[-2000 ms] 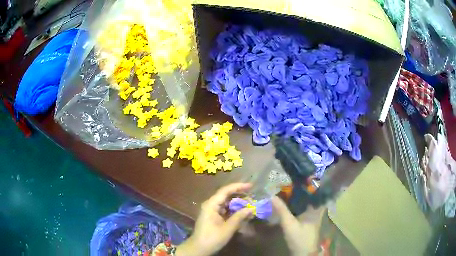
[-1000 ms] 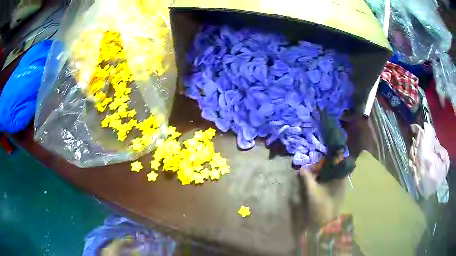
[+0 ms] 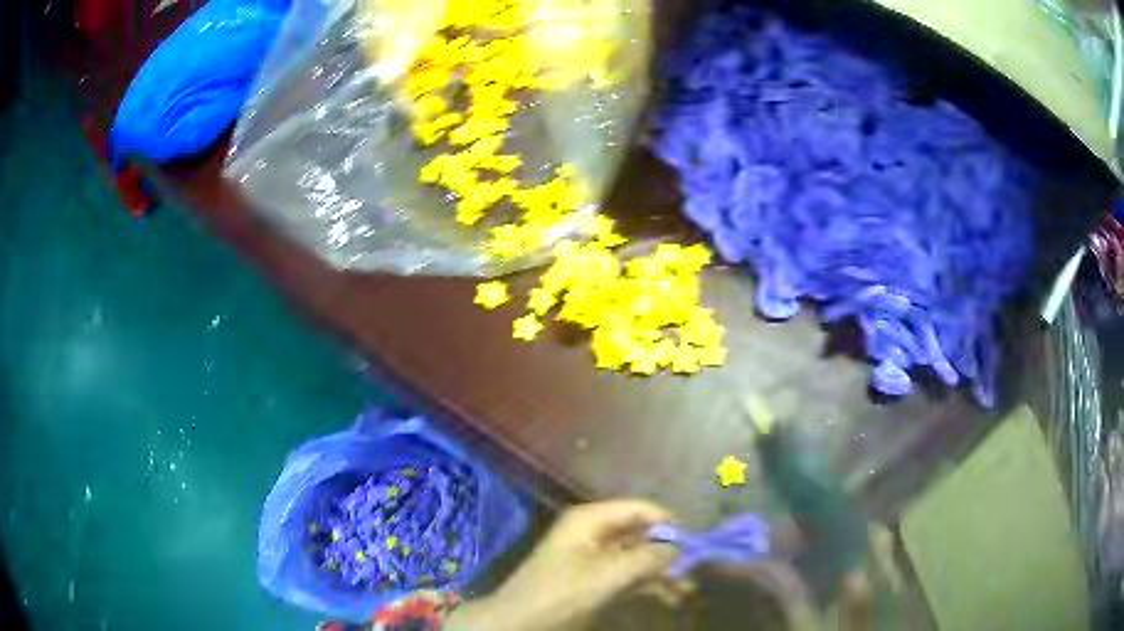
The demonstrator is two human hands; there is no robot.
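My left hand (image 3: 604, 555) holds a purple bow (image 3: 721, 542) by one end near the table's front edge; no star shows on it. My right hand (image 3: 857, 598) is blurred and partly cut off by the lower edge. It holds the dark hot glue gun (image 3: 814, 493), also blurred, close to the bow's right side. A single yellow star (image 3: 731, 471) lies on the table above the bow. A pile of yellow stars (image 3: 653, 308) spills from the clear star bag (image 3: 333, 210). Plain purple bows (image 3: 838, 185) lie heaped in the carton (image 3: 1011, 37).
The collecting bag (image 3: 290, 518), full of bows with yellow specks, is below the table edge at lower left. A blue plastic bag (image 3: 197, 80) lies at upper left. A flat cardboard piece (image 3: 998, 530) is at the right, with long clear strips (image 3: 1075, 394) beyond it.
My left hand has come from the collecting bag to the table front and now holds a bow. My right hand and the gun have moved from the bow heap towards me. The camera view has shifted.
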